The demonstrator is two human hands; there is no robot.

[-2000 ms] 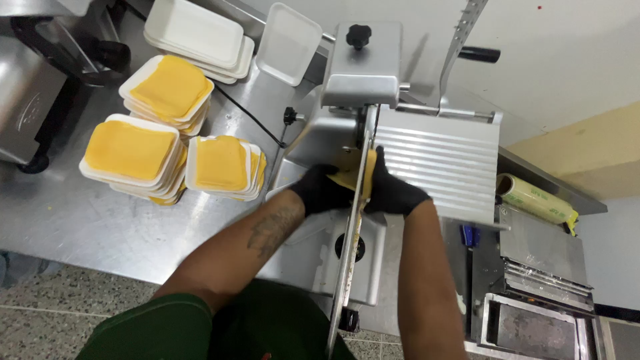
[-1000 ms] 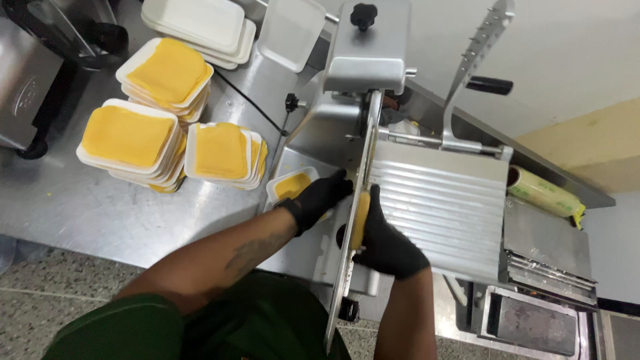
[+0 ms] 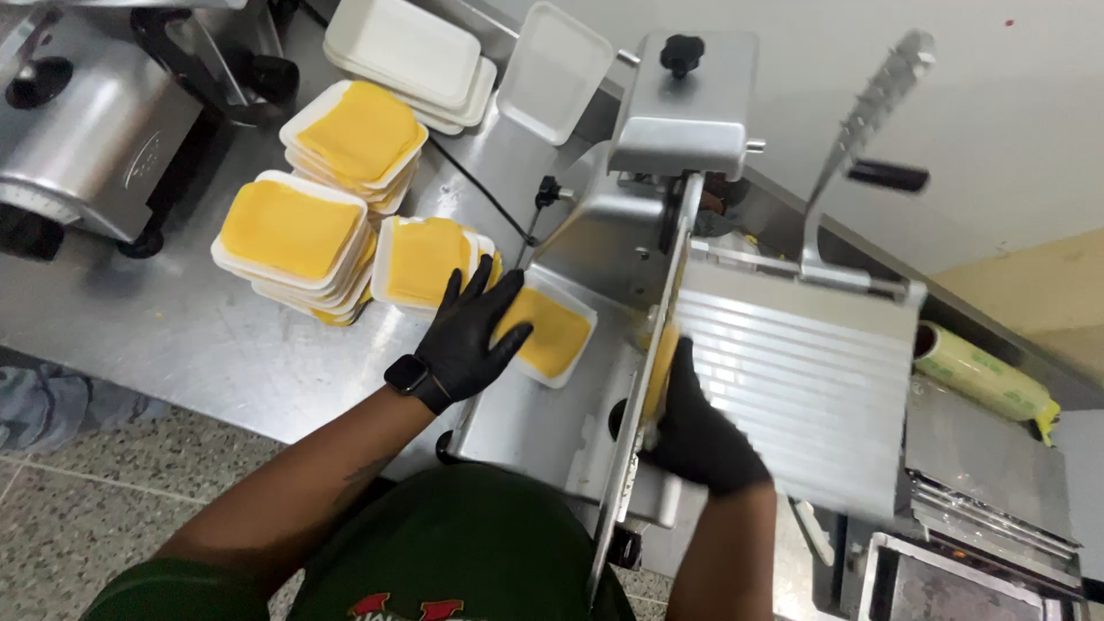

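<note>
My left hand (image 3: 473,338), in a black glove with a watch at the wrist, reaches over the near edge of a white foam tray with yellow cheese slices (image 3: 548,332). Its fingers are spread; whether they touch the tray is unclear. My right hand (image 3: 709,431), also gloved, presses a yellow block of cheese (image 3: 662,366) against the blade side of a metal food slicer (image 3: 686,129). The slicer's ribbed carriage (image 3: 793,379) lies right of that hand. Left of the slicer stand stacks of foam trays with yellow slices (image 3: 291,231), (image 3: 362,134), (image 3: 427,259).
Empty white foam trays (image 3: 405,47) and a single tray (image 3: 555,73) lie at the back. Another metal machine (image 3: 95,129) stands at the left. A roll of plastic film (image 3: 983,371) and a metal wrapping station (image 3: 992,535) are at the right. A black cable (image 3: 479,190) crosses the steel table.
My left hand has moved left, away from the slicer blade, to the small tray with yellow slices. My right hand stays by the blade with the yellow block.
</note>
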